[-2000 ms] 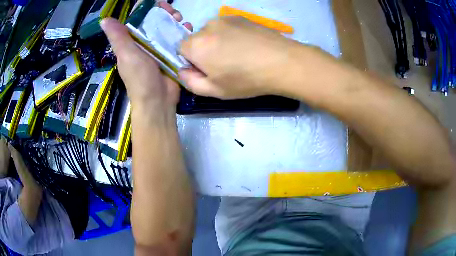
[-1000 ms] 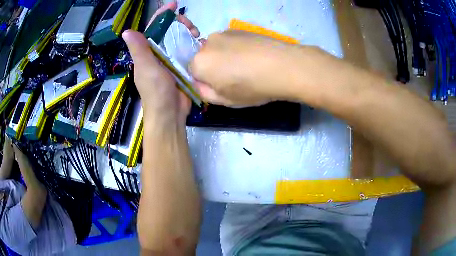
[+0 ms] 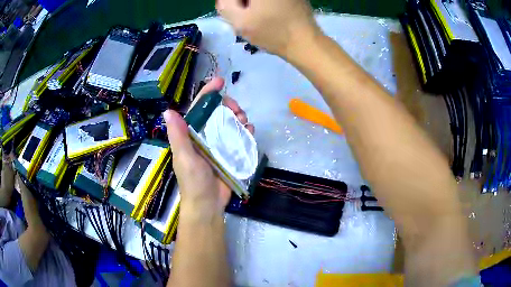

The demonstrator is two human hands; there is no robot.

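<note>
My left hand (image 3: 196,151) holds a battery pack (image 3: 231,143), tilted, with a dark green end strip and a crumpled whitish film-like patch on its face. My right hand (image 3: 266,22) is away from the pack at the top edge, blurred and partly cut off; whether it holds anything cannot be told. A black housing (image 3: 302,204) lies open on the white surface below and right of the pack, with thin red wires along it and short black cables (image 3: 370,199) at its right end. The pack hides its upper left part.
An orange pry tool (image 3: 315,115) lies above the housing. Small black scraps (image 3: 235,76) lie near the top. Half-assembled units (image 3: 134,174) are piled at left, black-cable units (image 3: 442,61) and blue cords (image 3: 498,134) at right. Another person's sleeve (image 3: 33,246) shows lower left.
My right hand has left the pack and moved up to the top edge. The view has shifted, so the bench things sit lower. More of the housing and its wires shows. My left hand still holds the pack.
</note>
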